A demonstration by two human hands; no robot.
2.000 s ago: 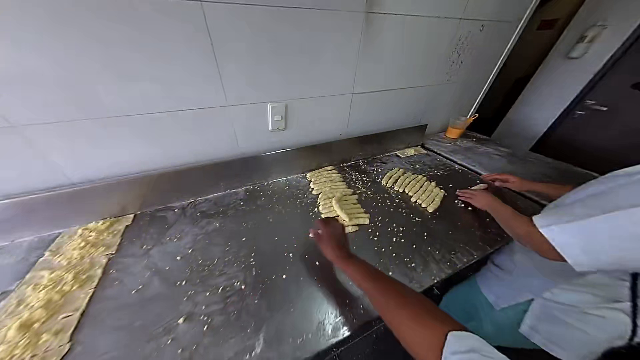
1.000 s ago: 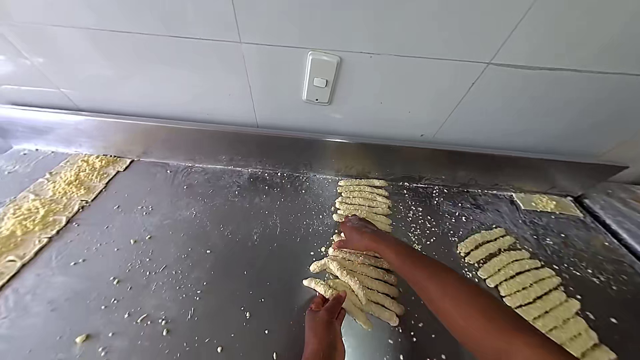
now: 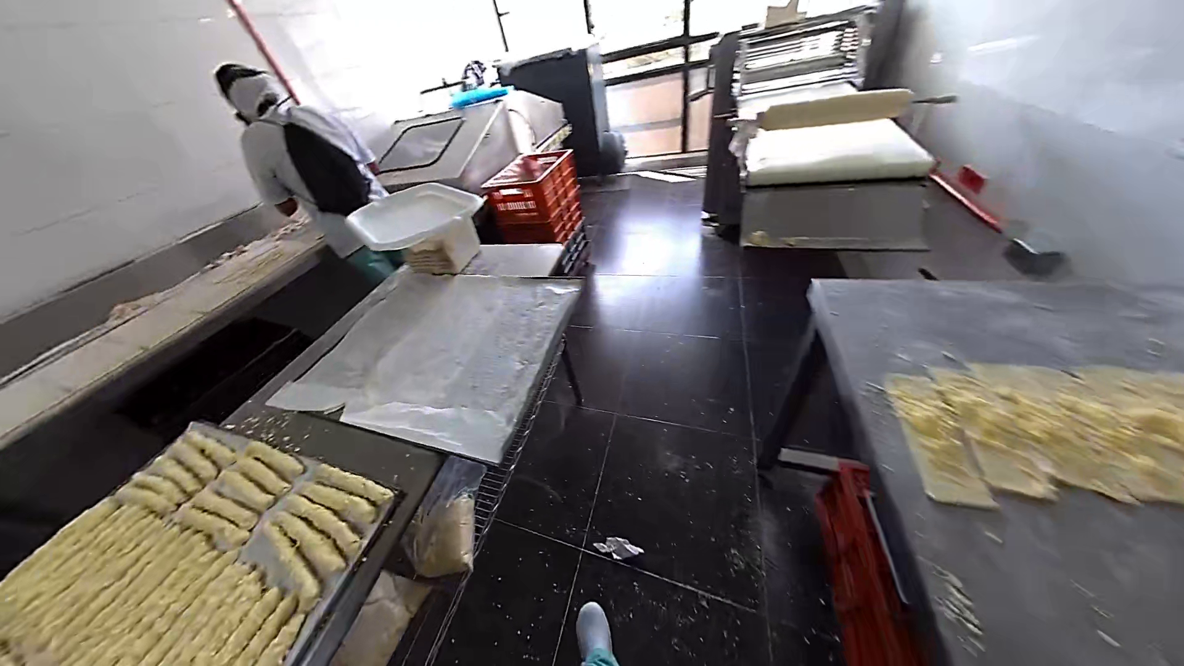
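Observation:
Neither my left hand nor my right hand shows in the head view now. At the lower left, a tray [image 3: 393,507] lined with paper bears many dough sticks [image 3: 120,573], packed in close rows. On the metal table at the right lie flat dough pieces [image 3: 953,467] topped with a yellow, crumbly filling, side by side. Sheets of white paper [image 3: 453,342] cover a table just beyond the tray.
A metal table [image 3: 1045,573] stands right, with a red crate [image 3: 856,564] below. Dark floor tiles [image 3: 666,462] lie between the tables, with a crumpled scrap [image 3: 618,548]. Farther off are a person [image 3: 319,157], red crates [image 3: 536,199], a white tub [image 3: 416,215] and a dough sheeter [image 3: 832,148].
The view has swung away from the steel counter and wall to the room. Both hands, seen at the dough sticks one second ago, are out of view.

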